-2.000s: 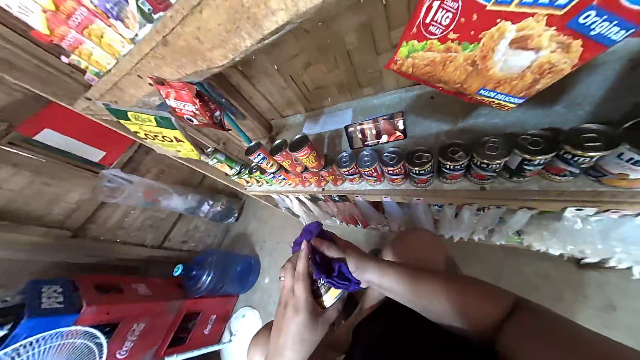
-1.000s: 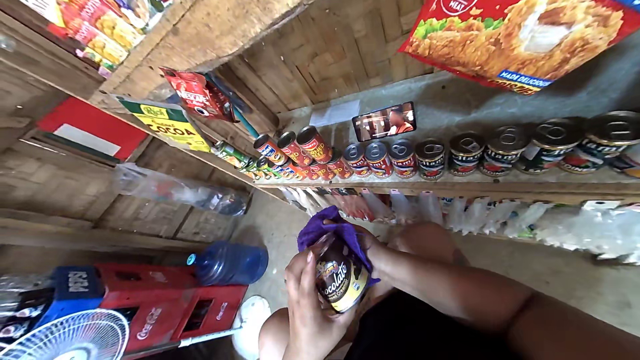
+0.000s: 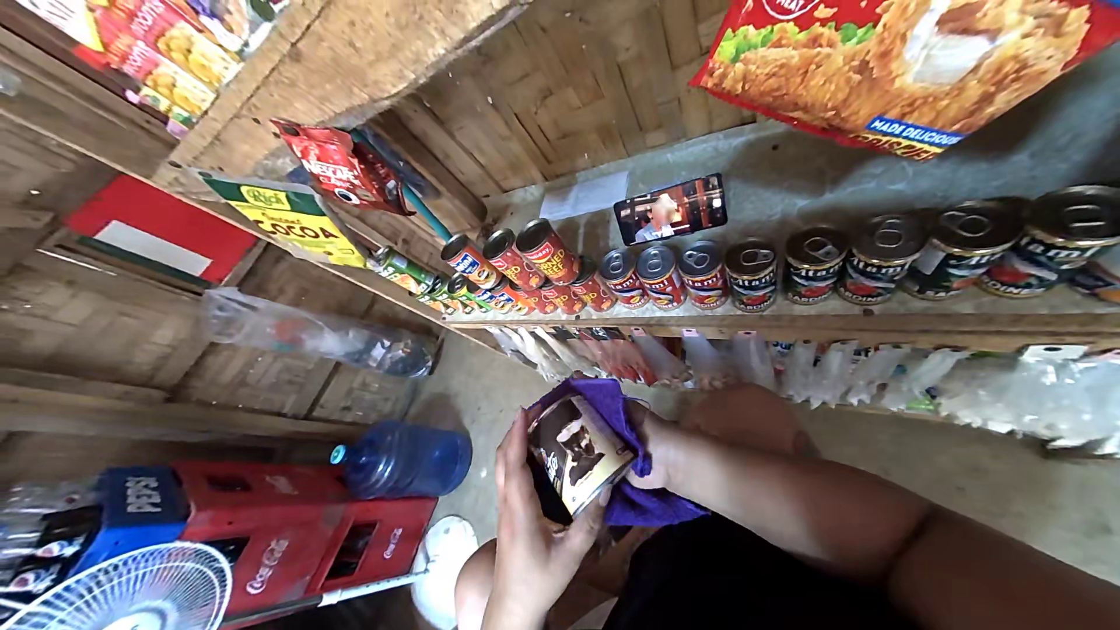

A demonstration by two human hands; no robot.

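Note:
A brown and cream can with a chocolate picture [image 3: 579, 453] is tilted between my two hands at the lower middle. My left hand [image 3: 538, 542] grips it from the left and below, thumb along its lower edge. A purple cloth [image 3: 612, 416] wraps the can's upper and right side, and my right hand [image 3: 654, 451] is closed on this cloth, pressing it against the can. Part of the cloth hangs below my right wrist. The fingertips of my right hand are mostly hidden.
Sardine cans [image 3: 752, 276] and stacked corned beef cans [image 3: 547, 252] line a shelf, with a lit phone [image 3: 671, 209] behind them. Filled plastic bags [image 3: 752, 360] hang beneath. At lower left are red crates [image 3: 280, 534], a blue water jug [image 3: 407, 459] and a white fan [image 3: 131, 595].
The can has turned in my hands: its lettered side faced up one second ago, and its picture shows now. Two seconds ago the cloth and hands covered most of the can.

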